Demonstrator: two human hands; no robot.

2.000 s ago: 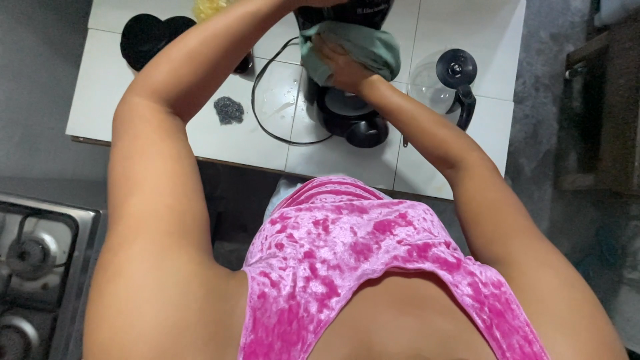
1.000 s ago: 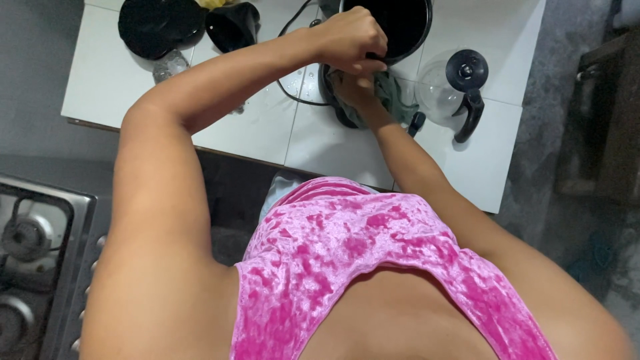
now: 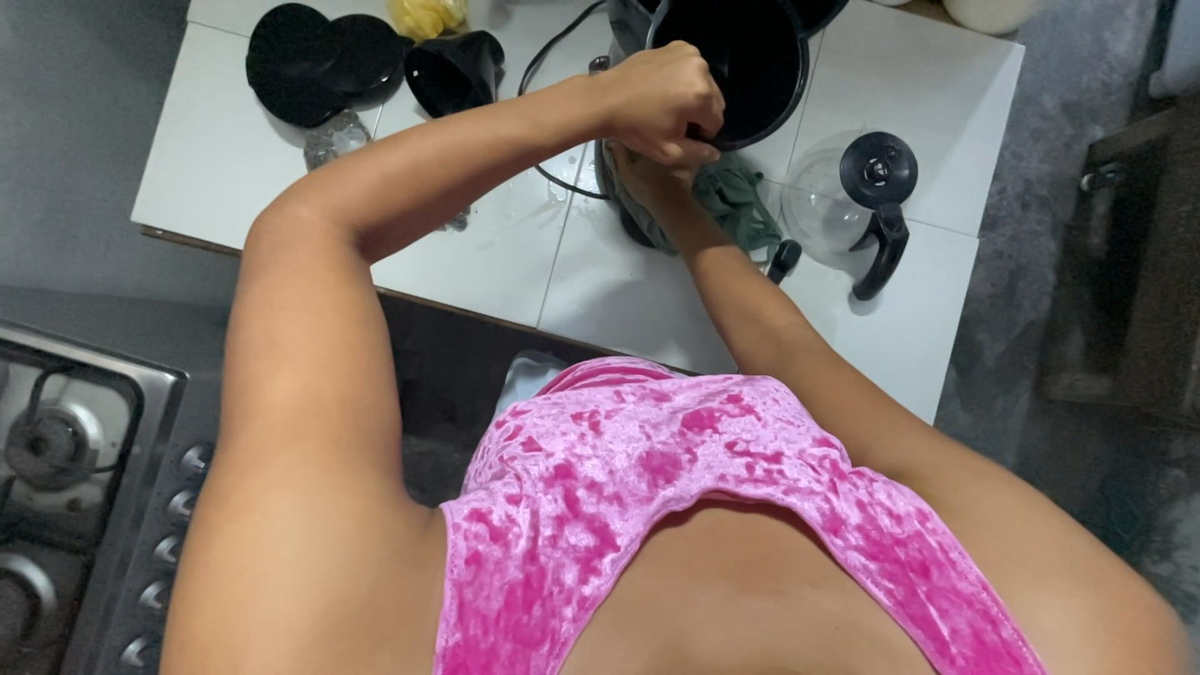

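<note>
A black coffee maker is at the top middle of the white tiled surface, with its round filter holder facing up. My left hand is curled at the near rim of that holder. Just below it, my right hand, partly hidden, holds a green cloth against the lower part of the machine. A glass carafe with a black lid and handle lies to the right. Several black parts sit at the upper left, among them a cone-shaped one and a round, flat one.
A yellow bundle and a crumpled clear plastic piece are near the black parts. The black cord curves left of the machine. Wet drops dot the tiles. A gas stove stands at the lower left.
Two seconds ago the cloth was on the machine's upper front; it is now lower, with my right hand. My left hand has come down to the filter holder's rim, and the holder's dark inside now shows.
</note>
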